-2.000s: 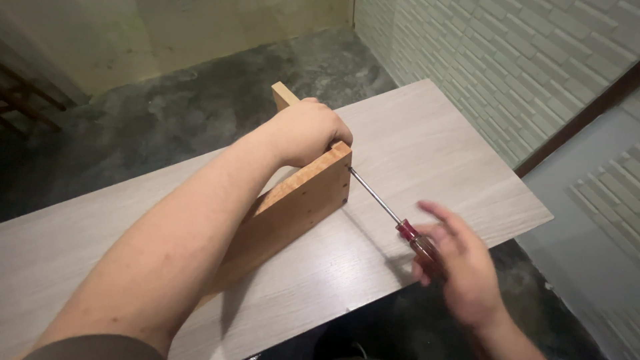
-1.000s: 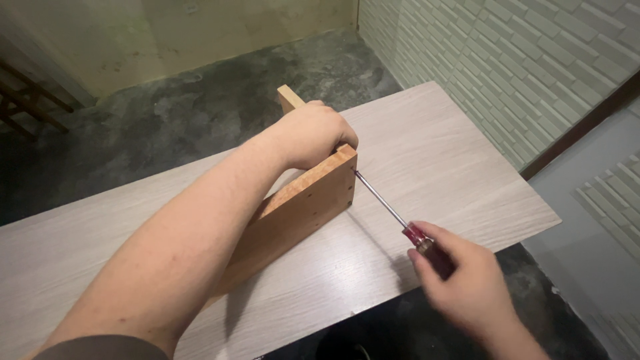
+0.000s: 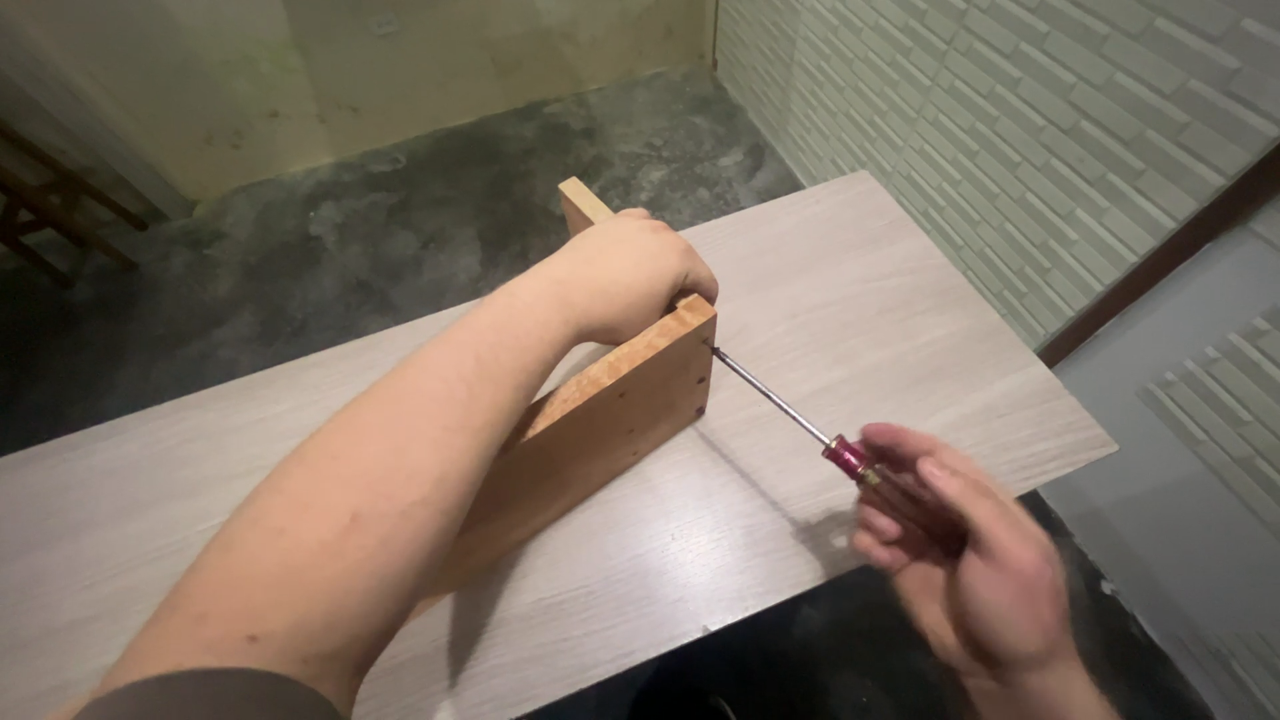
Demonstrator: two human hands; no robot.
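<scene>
A wooden board [image 3: 600, 440] stands on edge on the table, with screws or holes near its right end and along its lower face. Over its top edge reaches my left hand [image 3: 640, 275], fingers curled down at the corner where a second wooden piece [image 3: 583, 203] shows behind. A screwdriver [image 3: 775, 400] with a dark red handle has its tip at a fastener near the board's upper right corner. My right hand [image 3: 960, 560], slightly blurred, holds the handle from the right. The left fingertips are hidden.
The light wood-grain tabletop [image 3: 850, 280] spans the view, with its corner at the right. A textured brick-pattern wall [image 3: 920, 110] rises beyond its right side. Wooden furniture legs [image 3: 60, 215] stand on the dark floor [image 3: 400, 230] at the far left.
My right hand has shifted its fingers and turned around the screwdriver handle. The left hand stays over the board, and the tip remains at the same corner.
</scene>
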